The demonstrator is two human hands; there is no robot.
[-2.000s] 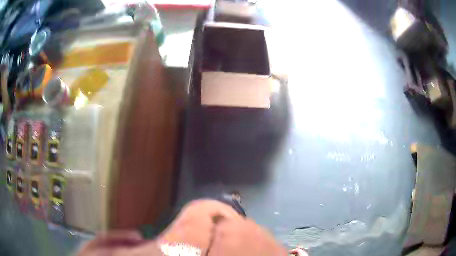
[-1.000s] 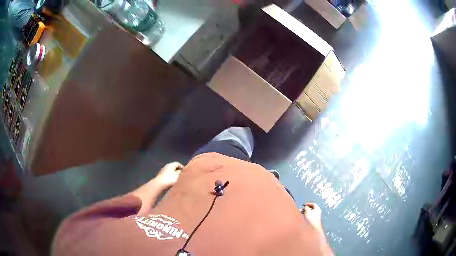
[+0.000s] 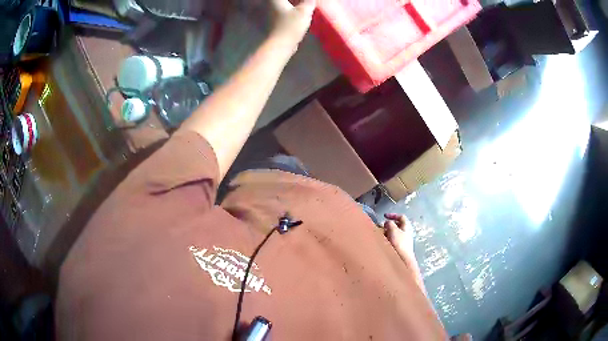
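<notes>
A red foam tray with rectangular pockets is cut off by the top edge. It is tilted above an open cardboard box. My left hand is at the top edge, partly cut off, with its fingers at the tray's left side; it holds the tray. My left arm reaches forward across the view. My right hand hangs low at my right side, small in view, with loosely bent fingers and nothing visible in it.
An open cardboard box stands on the grey floor ahead, with more boxes behind it. At left, a cluttered table holds clear bottles, a tape roll, amber tape and an orange device. Dark objects stand at lower right.
My left hand has moved from low by my body up and forward, and now holds the red foam tray, which was not visible before. My right hand stays low.
</notes>
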